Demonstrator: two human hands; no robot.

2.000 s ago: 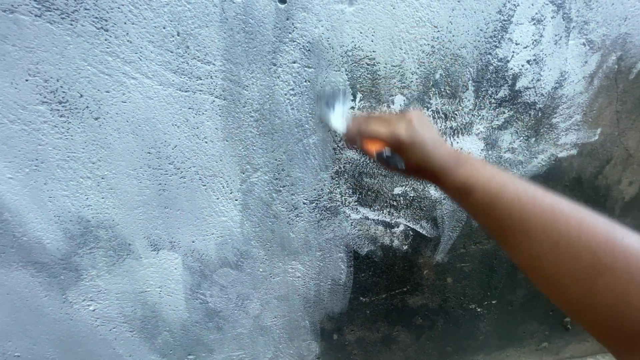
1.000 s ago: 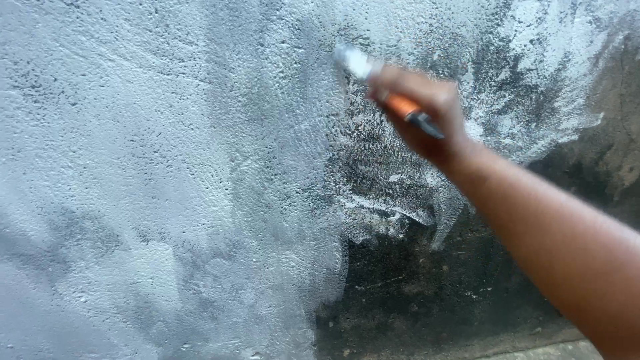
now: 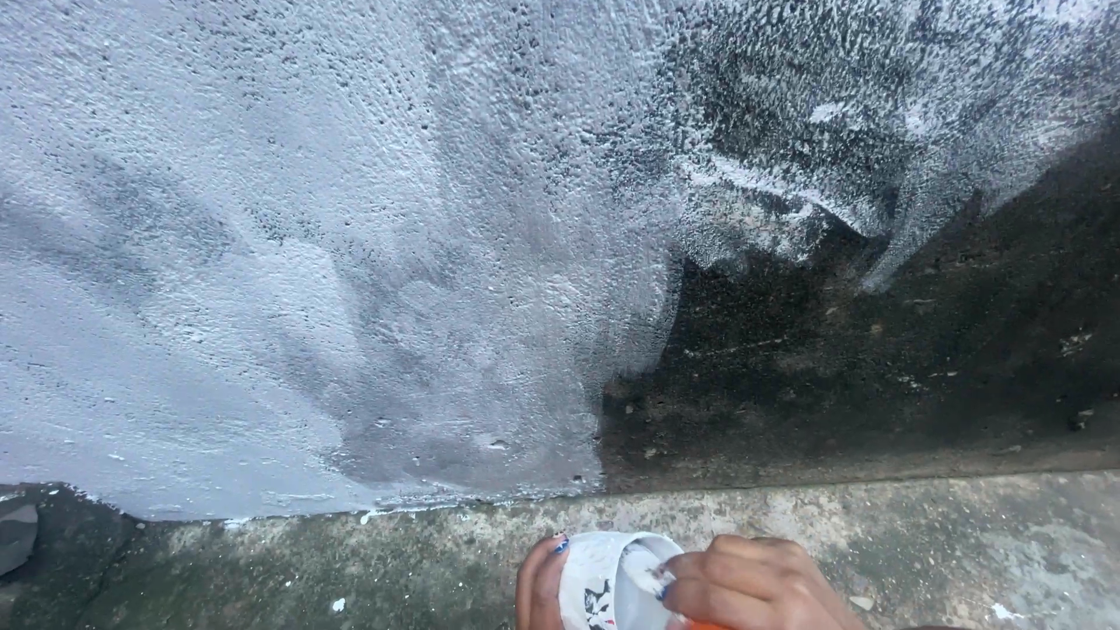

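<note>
A rough wall (image 3: 394,219) carries pale white-blue paint on its left and upper parts, with a dark bare area at the lower right. At the bottom edge of the view, my left hand (image 3: 540,584) holds a white, paint-smeared container (image 3: 588,577) from its left side, tilted with its mouth to the right. My right hand (image 3: 757,582) grips a paintbrush by its orange handle (image 3: 700,625). The whitish bristles (image 3: 645,567) are inside the container's mouth. Most of the handle is hidden by my fingers.
A concrete ledge (image 3: 420,560) spotted with white paint runs along the foot of the wall. A dark, rounded object (image 3: 16,535) lies at the far left edge.
My right hand has come down from the wall with the brush to the container. My left hand and the container now show. The view has tilted downward.
</note>
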